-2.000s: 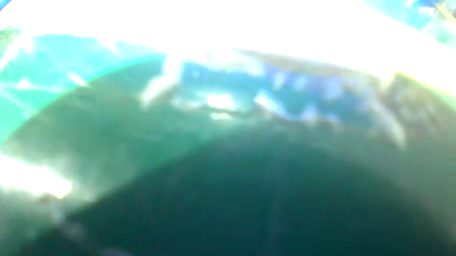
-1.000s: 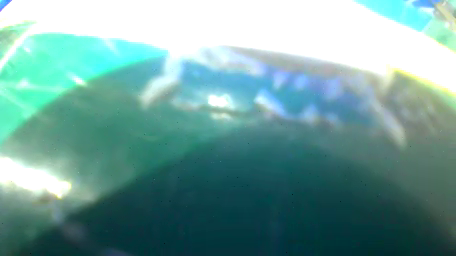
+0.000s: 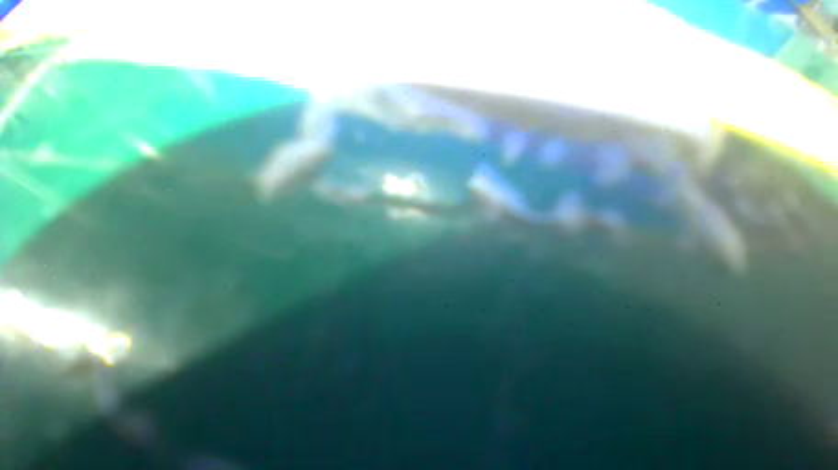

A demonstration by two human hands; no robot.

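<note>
The view is badly blurred and partly overexposed. A dark green surface (image 3: 441, 367) fills the lower half, with a large curved shadow over it. A blurred blue shape with pale spots (image 3: 588, 184) lies across the upper middle; I cannot tell what it is. A pale blurred piece (image 3: 299, 165) is at its left end and another pale piece (image 3: 721, 225) at its right end. My left hand and my right hand are not in view.
A very bright white band (image 3: 368, 46) crosses the top. A bright green area (image 3: 110, 119) is at the upper left. A bright glare streak (image 3: 60, 329) is at the lower left, with a faint pale line below it. A blue patch (image 3: 726, 23) is at the upper right.
The picture is slightly less washed out and the glare at the lower left is a little smaller. Nothing else has visibly moved.
</note>
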